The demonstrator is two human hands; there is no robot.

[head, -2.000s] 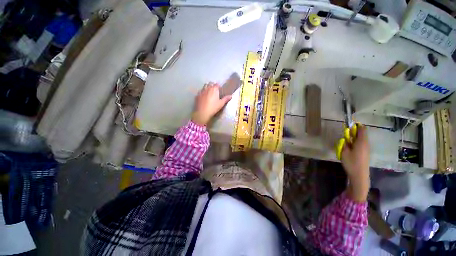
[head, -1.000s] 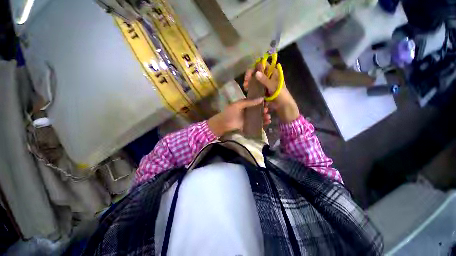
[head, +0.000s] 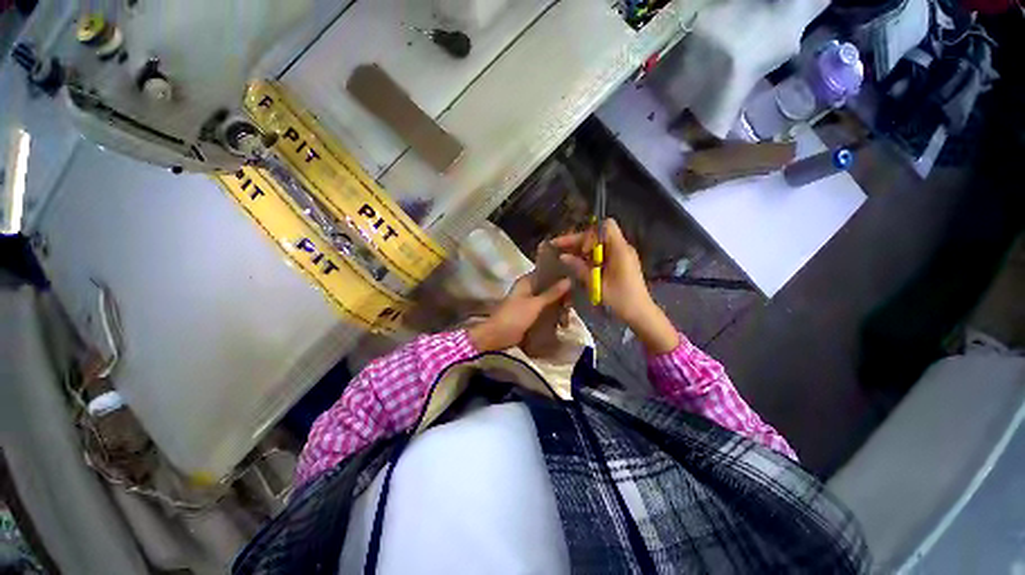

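Observation:
My left hand point(head: 515, 317) holds a small brown cloth part point(head: 550, 270) in front of my body, above the lap. My right hand point(head: 620, 275) is beside it, with its fingers at the upper end of the same part. The yellow-handled scissors point(head: 597, 258) are in my right hand, blades pointing up and away from me. How far the blades are open cannot be told. Another brown strip point(head: 405, 116) lies flat on the machine table point(head: 169, 292), right of the yellow PIT tape point(head: 377, 230).
A small dark tool point(head: 451, 43) lies on the table. Thread cones point(head: 99, 35) stand at upper left. A side surface point(head: 776, 242) at right bears brown cloth pieces point(head: 736, 164), a dark cylinder point(head: 818, 166) and a bottle point(head: 834, 74). Tied cloth point(head: 110, 432) hangs at lower left.
Over two seconds my left hand has brought a brown part from the table to my lap, and my right hand has moved in with the scissors. Since one second ago the scissors have turned edge-on.

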